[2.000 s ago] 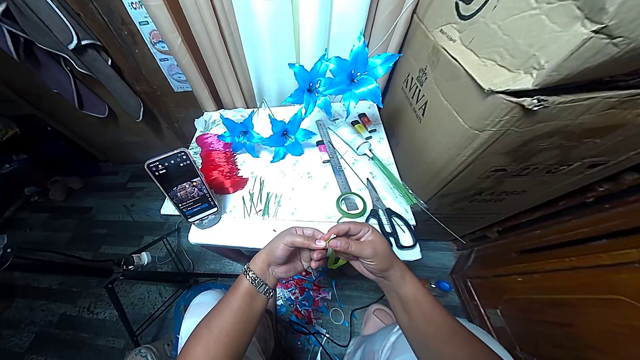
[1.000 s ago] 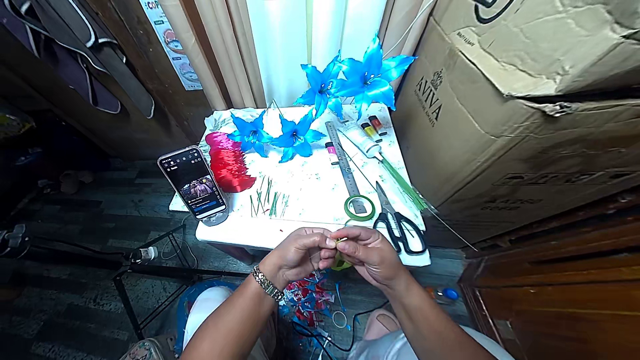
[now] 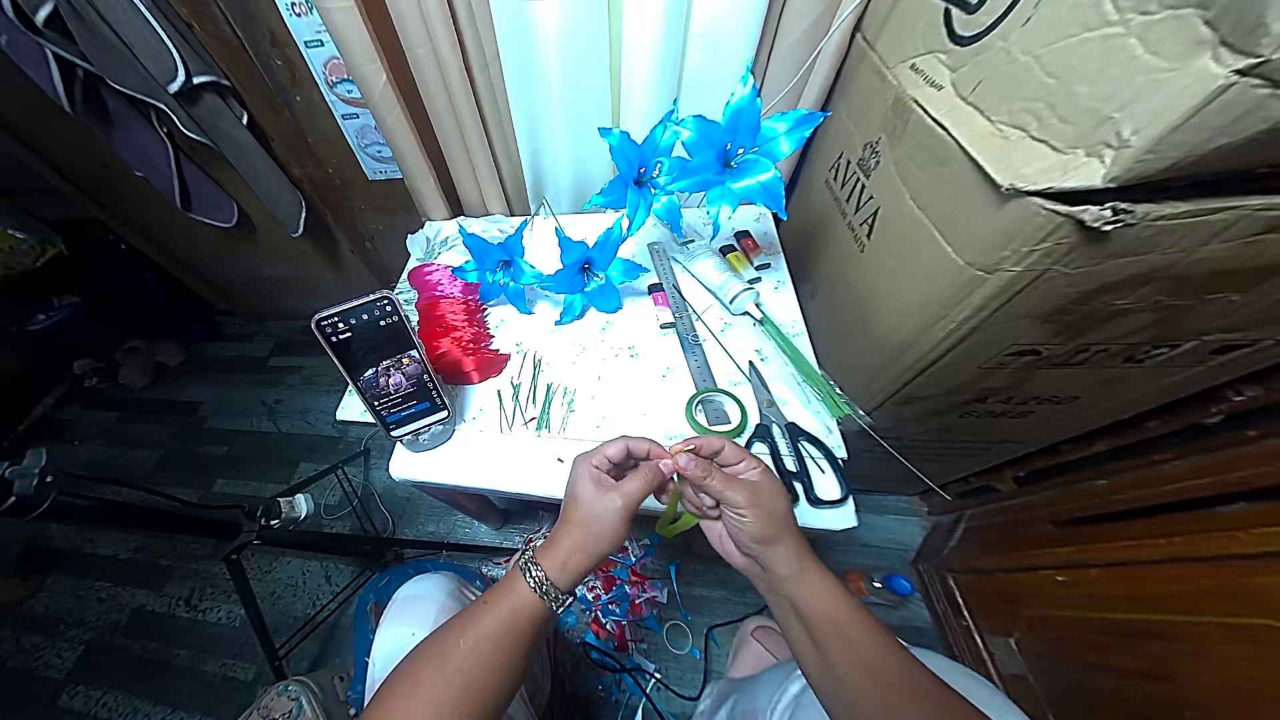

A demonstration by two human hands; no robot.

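Note:
My left hand (image 3: 612,500) and my right hand (image 3: 735,500) meet at the table's front edge, fingertips pinching a tiny light-tipped piece between them. A strip of green floral tape (image 3: 675,515) hangs in a loop below the fingers, by my right hand. Just beyond lie a roll of green tape (image 3: 716,413) over the end of a steel ruler (image 3: 685,325), and black-handled scissors (image 3: 792,440). Short green wire pieces (image 3: 537,398) are scattered on the white table (image 3: 620,365). Blue ribbon lilies (image 3: 590,272) lie at the back, with larger blue flowers (image 3: 735,155) behind.
A phone (image 3: 385,368) on a stand and red ribbon petals (image 3: 458,335) are at left. A white bottle (image 3: 722,280), small vials (image 3: 740,262) and green stem wires (image 3: 805,370) lie at right, beside a large cardboard box (image 3: 940,240). Ribbon scraps (image 3: 622,600) and a black cable (image 3: 700,690) are below.
Both hands stay together at the table's front edge, fingertips still pinching the small piece. Nothing on the table has plainly moved.

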